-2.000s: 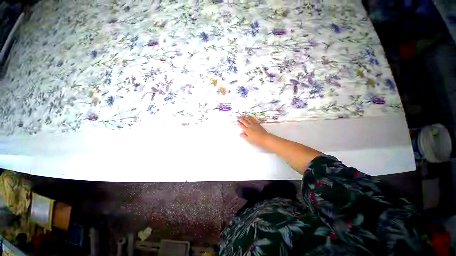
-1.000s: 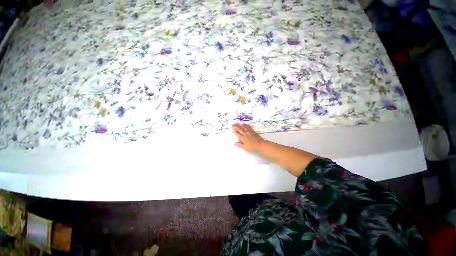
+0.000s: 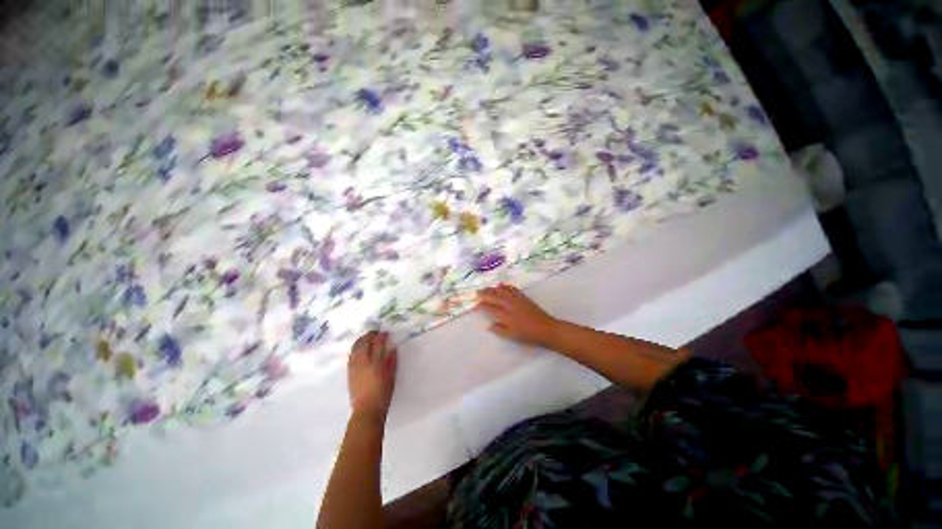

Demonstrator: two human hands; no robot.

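White floral fabric (image 3: 341, 186) with purple, green and yellow print covers most of the table. Its near edge runs slanting across the view, beside a plain white strip (image 3: 640, 274) of table covering. My right hand (image 3: 514, 314) lies at this edge, fingertips on the cloth border. My left hand (image 3: 372, 374) is at the same edge further left, fingertips at the border. Both hands are bare. Whether the fingers pinch the edge is too blurred to tell.
A red item (image 3: 826, 356) is right of my body, beyond the table's near right edge. A pale round object (image 3: 819, 176) is by the table's right side. Dark grey shapes stand along the right.
My left hand has come into view at the fabric edge. My right hand remains near the same flowers at the border. The view has tilted, so the table edge now slants up to the right.
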